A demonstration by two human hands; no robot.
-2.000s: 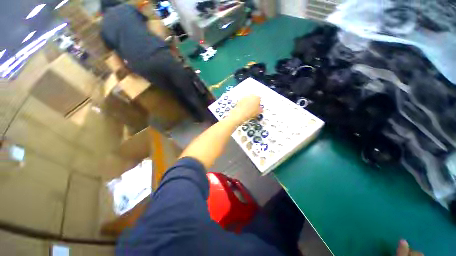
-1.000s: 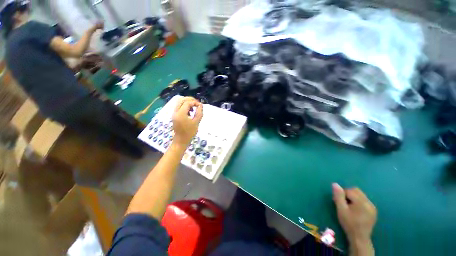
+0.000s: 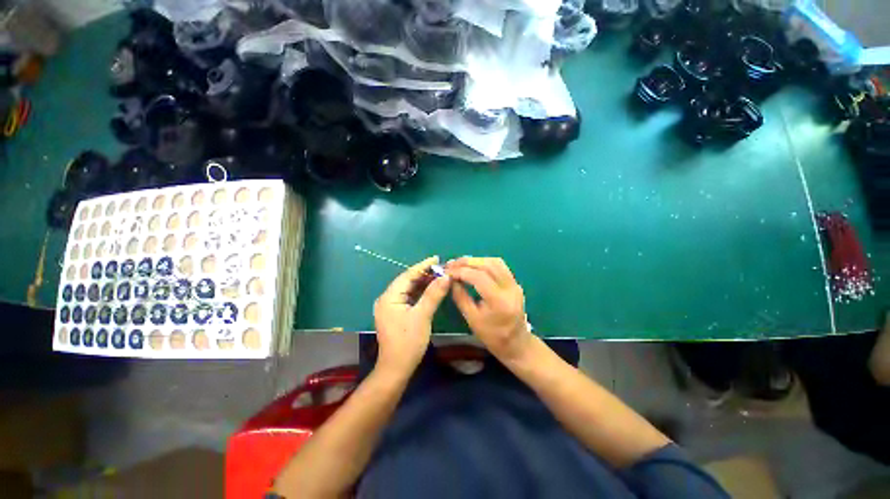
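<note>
My left hand (image 3: 406, 317) and my right hand (image 3: 493, 304) meet at the bench's near edge. Their fingertips pinch a small round module (image 3: 438, 270) between them, mostly hidden by the fingers. A thin pale lead (image 3: 383, 257) trails from it up to the left, over the green mat. The white parts tray (image 3: 176, 278) lies to the left, with rows of round holes. Dark discs fill several holes in its nearer rows; the farther holes show no discs.
Black housings (image 3: 394, 163) and plastic film (image 3: 517, 78) are piled along the back. More black housings (image 3: 698, 93) stand at back right. Red wires (image 3: 844, 255) lie far right. A white ring (image 3: 216, 172) touches the tray's back edge. A red stool (image 3: 268, 458) is below the bench.
The view has turned right and down to the bench. My left hand has left the tray and met my right hand; a small module with a lead now shows between them.
</note>
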